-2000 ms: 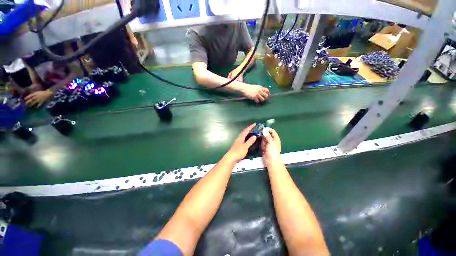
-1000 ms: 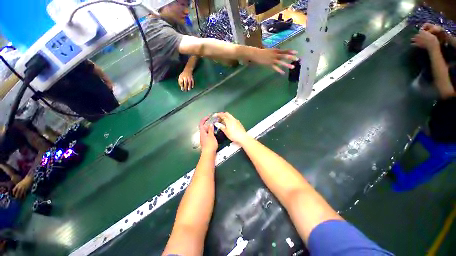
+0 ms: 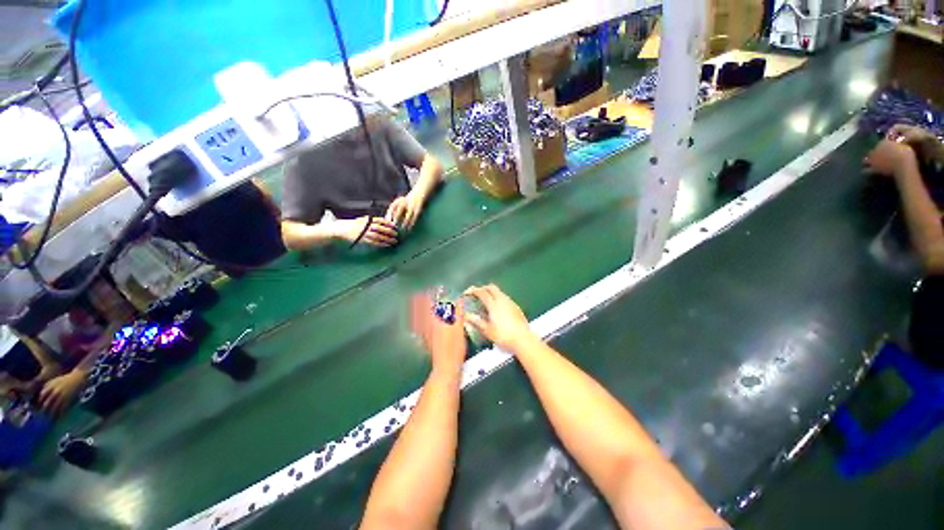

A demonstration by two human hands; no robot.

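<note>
A small black electronic unit (image 3: pixel 445 311) with a bluish glowing top is at my left hand (image 3: pixel 443 333), over the green conveyor belt beside the white rail. My left hand is blurred and its fingers are around the unit. My right hand (image 3: pixel 498 315) is just to the right, thumb and fingers apart, with nothing clearly held in it. The underside of the unit is hidden by my left hand.
The white rail (image 3: pixel 568 315) crosses the view below my hands; a white post (image 3: pixel 664 145) rises from it. A black unit (image 3: pixel 236 357) stands left on the belt, another (image 3: pixel 733 174) right. A worker (image 3: pixel 357 171) sits opposite. A blue stool (image 3: pixel 888 414) is at right.
My right hand has come away from the unit, which stays at my left hand. The worker opposite has drawn the outstretched arm back. The camera view has shifted and shows more of the blue sheet above.
</note>
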